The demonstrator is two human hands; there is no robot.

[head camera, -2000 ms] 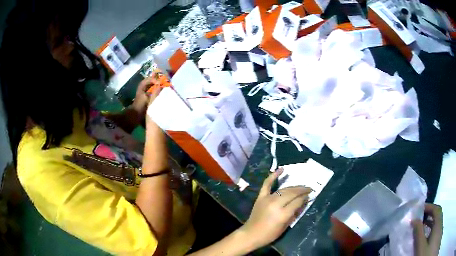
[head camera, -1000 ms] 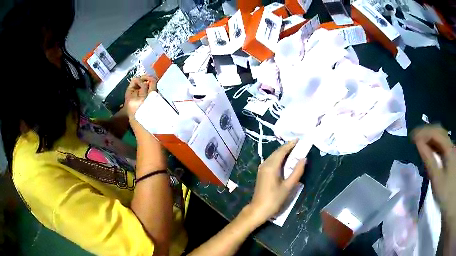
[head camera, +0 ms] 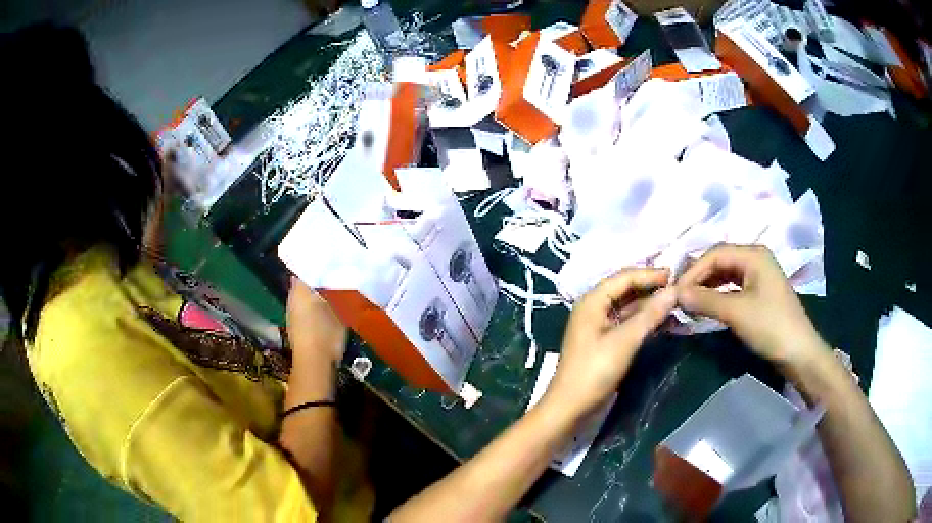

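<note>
My left hand (head camera: pixel 611 329) and my right hand (head camera: pixel 751 301) meet fingertip to fingertip at the near edge of the crumpled white wrapped heap (head camera: pixel 654 189). Both pinch at one spot; what is between the fingers is too small and hidden to tell. White leaflets (head camera: pixel 580 441) lie on the table, partly under my left wrist. An open orange-and-white retail box (head camera: pixel 687 478) stands below my right hand. A pinkish-white wrapped unit (head camera: pixel 805 480) lies beside it, partly hidden by my right forearm.
A person in a yellow sleeve (head camera: pixel 194 439) sits at left beside upright retail boxes (head camera: pixel 393 306). White cords (head camera: pixel 526 291) lie mid-table, with a tangled white pile (head camera: pixel 322 128) beyond. More cartons (head camera: pixel 531 87) are at the back; white sheets (head camera: pixel 904 378) are at right.
My right hand has moved left from the right side to meet my left hand. My left hand has moved right, off the leaflets. The person in yellow has leaned and lowered the near arm.
</note>
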